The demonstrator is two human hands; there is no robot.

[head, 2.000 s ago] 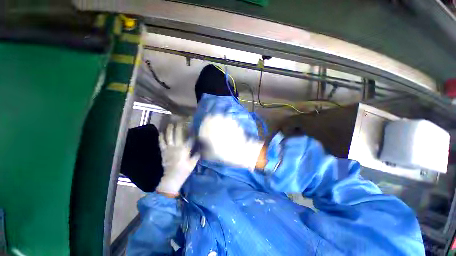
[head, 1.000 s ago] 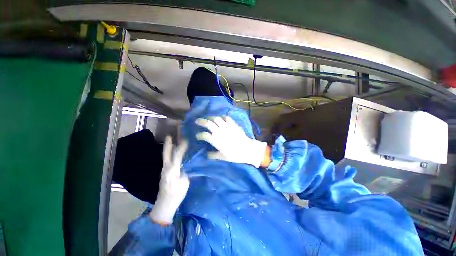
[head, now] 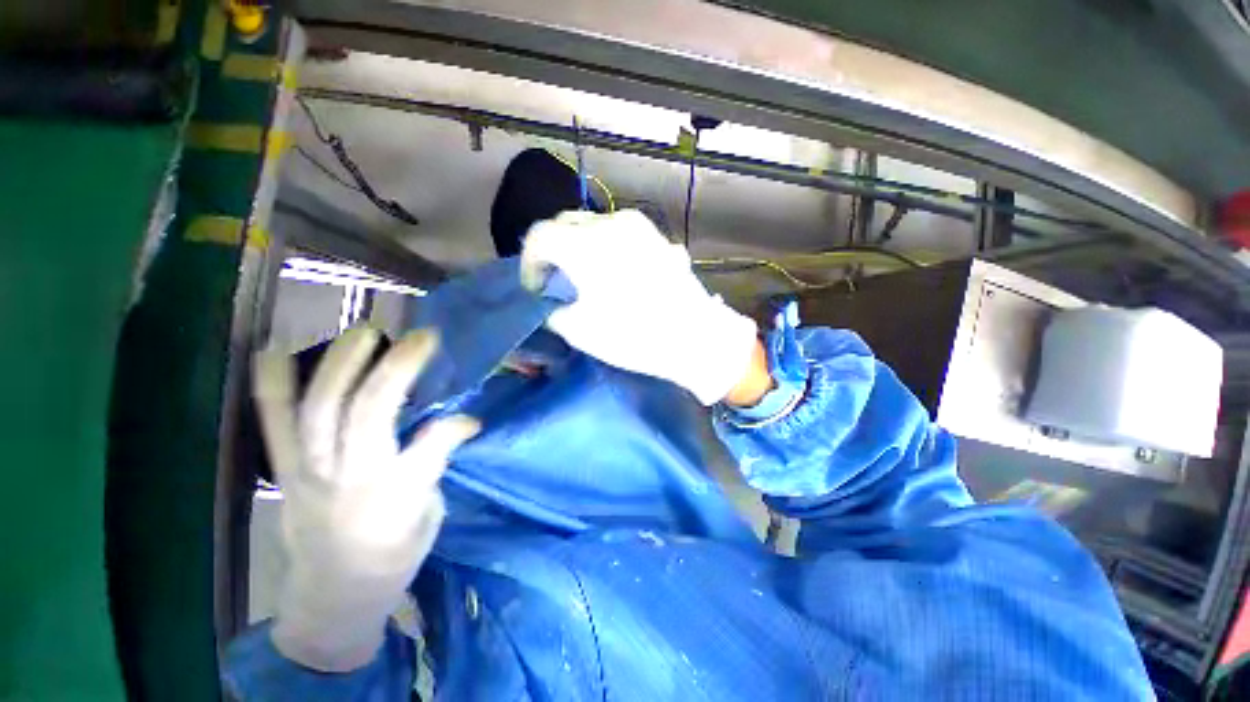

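Note:
The blue smock covers my lap and body. My right hand, in a white glove, pinches a fold of the smock and holds it up above my lap. My left hand, also in a white glove, is raised at the lower left in front of the smock. Its fingers are spread and blurred, and it holds nothing visible. The fingertips of my right hand are partly hidden by the cloth.
A green mat lies at the left, with a dark green yellow-taped edge. A metal rail crosses the top. Thin cables hang under the bench. A white box stands at the right.
My right hand has moved up from lying on the smock and now lifts a fold of it. My left hand has moved left and down, with its fingers spread wider. The view has shifted slightly.

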